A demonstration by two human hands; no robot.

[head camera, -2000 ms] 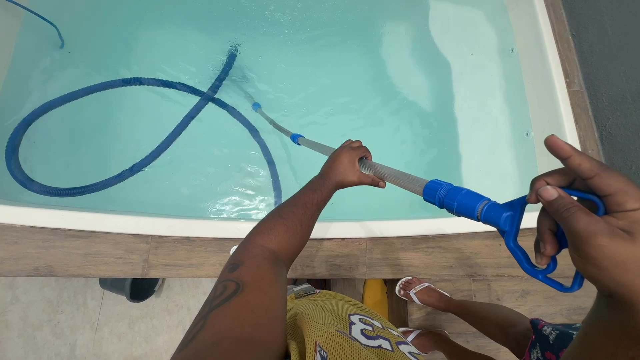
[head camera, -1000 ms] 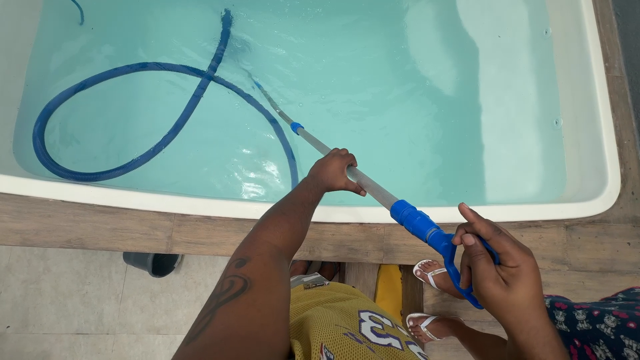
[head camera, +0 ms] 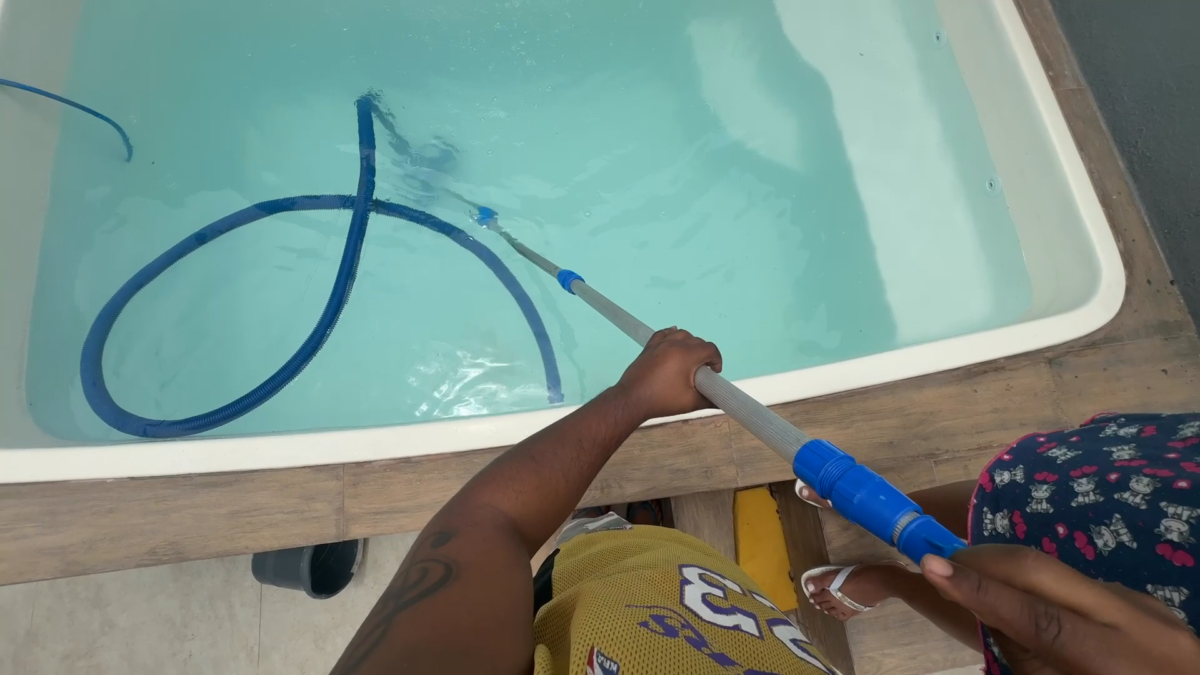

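My left hand [head camera: 670,373] is closed around the grey shaft of a telescopic pool pole [head camera: 764,417], just above the pool's near rim. My right hand [head camera: 1059,609] is at the pole's blue handle end [head camera: 928,542] at lower right; it covers most of the handle, and its fingers are partly cut off by the frame. The pole slopes away into the water, with blue joints along it; its far end is blurred underwater. A blue corrugated hose [head camera: 323,328] lies looped in the pool, crossing over itself left of the pole.
The pool's white rim [head camera: 872,370] runs beside a wood-look deck [head camera: 937,412]. Another person in a patterned garment [head camera: 1087,497] and white sandals [head camera: 834,591] is close at right. A dark bucket [head camera: 309,567] stands below the deck edge; a thin blue hose [head camera: 70,101] enters at left.
The right hand and the pole's handle end are lower and farther right in view than a second ago. My left hand stays around the shaft. More of the other person's patterned garment shows.
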